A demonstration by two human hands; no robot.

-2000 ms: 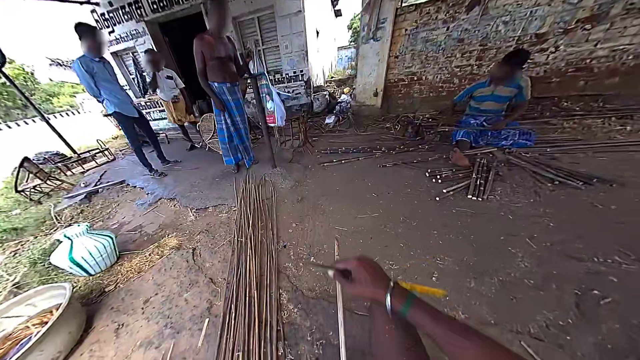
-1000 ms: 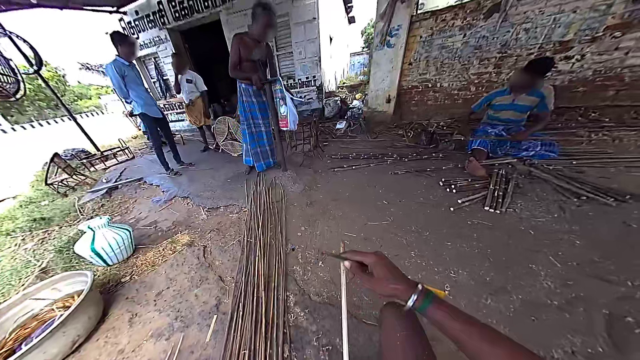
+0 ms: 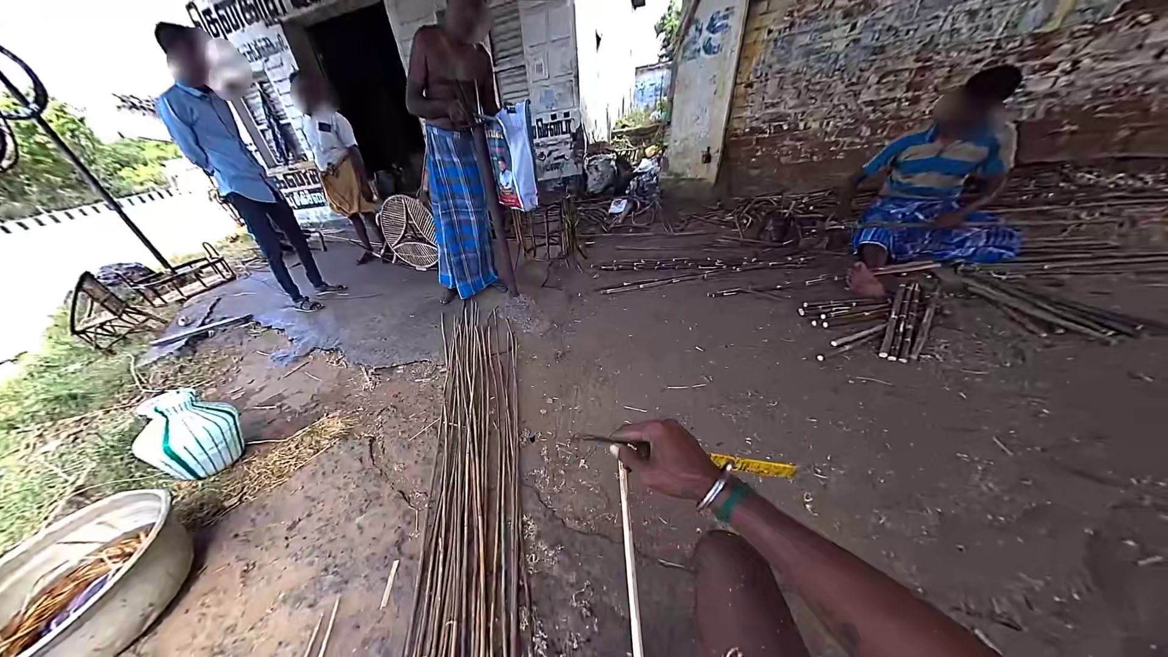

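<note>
My right hand [image 3: 671,456], with a metal bangle and a green band at the wrist, is closed around a small dark knife [image 3: 598,440]. Its blade points left, over the upper end of a pale peeled cane strip [image 3: 630,557] that runs down to the bottom edge of the view. A yellow measuring strip [image 3: 753,465] lies on the ground just right of the hand. To the left lies a long bundle of thin brown canes [image 3: 474,493]. My left hand is out of view. My bent knee [image 3: 739,593] shows under the forearm.
A metal basin [image 3: 164,557] with fibres stands at lower left, a striped pot [image 3: 190,433] behind it. Three people stand beyond the bundle. A seated person [image 3: 940,192] works at right by piles of cut canes [image 3: 903,319]. A cane chair frame [image 3: 105,315] stands far left.
The right hand stays near the upper end of the pale strip, with only small shifts. The standing people and the cane bundle have kept their places.
</note>
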